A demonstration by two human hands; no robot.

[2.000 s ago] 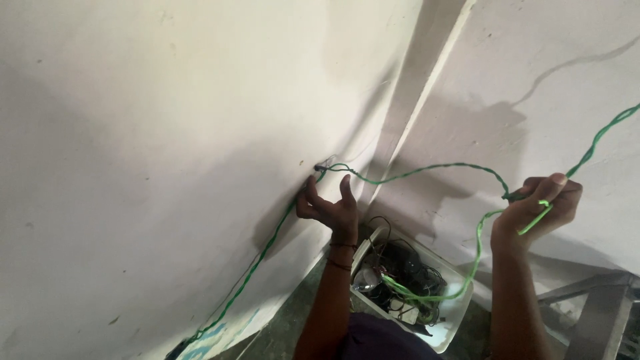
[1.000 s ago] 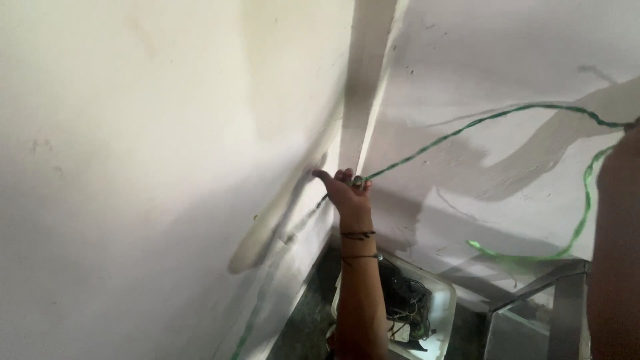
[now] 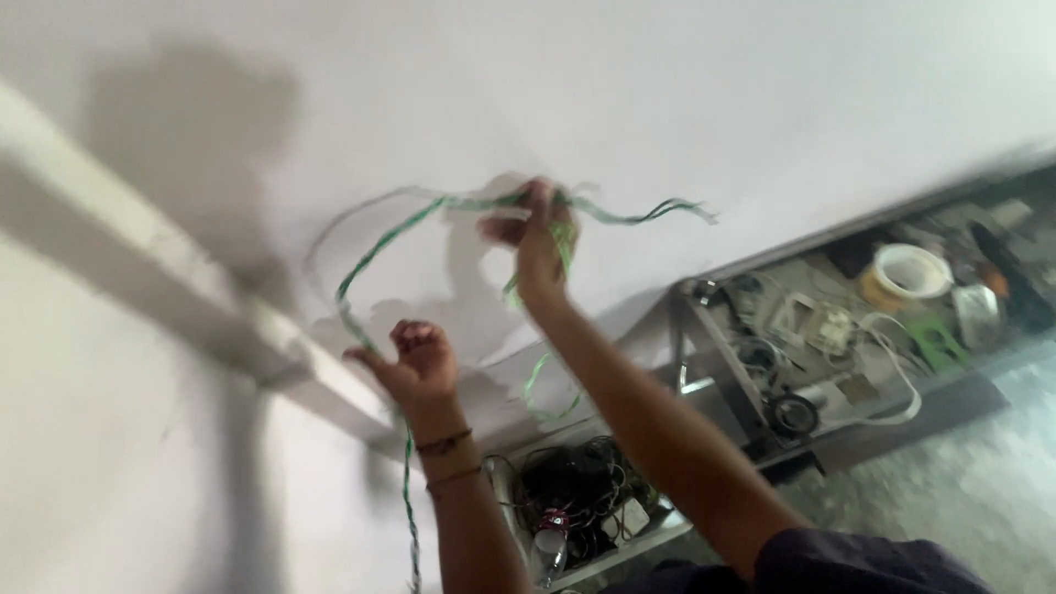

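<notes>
A twisted green electrical wire [image 3: 381,245] runs up from the bottom, past my left hand, arches along the wall and ends in loose strands at the right. My left hand [image 3: 419,363], with thin bands on its wrist, has curled fingers and its thumb out against the wire; whether it grips it is unclear. Higher up, my right hand [image 3: 540,239] is blurred and shut on the same green wire. A lighter green wire [image 3: 563,239] lies across the back of my right hand, and a loop of it hangs below beside my forearm.
A white bin [image 3: 615,563] of tangled cables, with a plastic bottle [image 3: 550,540], stands on the floor below. To the right, a metal-framed table [image 3: 734,363] holds a white tub [image 3: 912,272], cables and electrical parts. A pale ledge [image 3: 272,355] crosses the left side along the wall corner.
The view has swung right, bringing the cluttered table in. My right hand, at the right edge a second ago, is now above my left hand, and the wire's loose end shows.
</notes>
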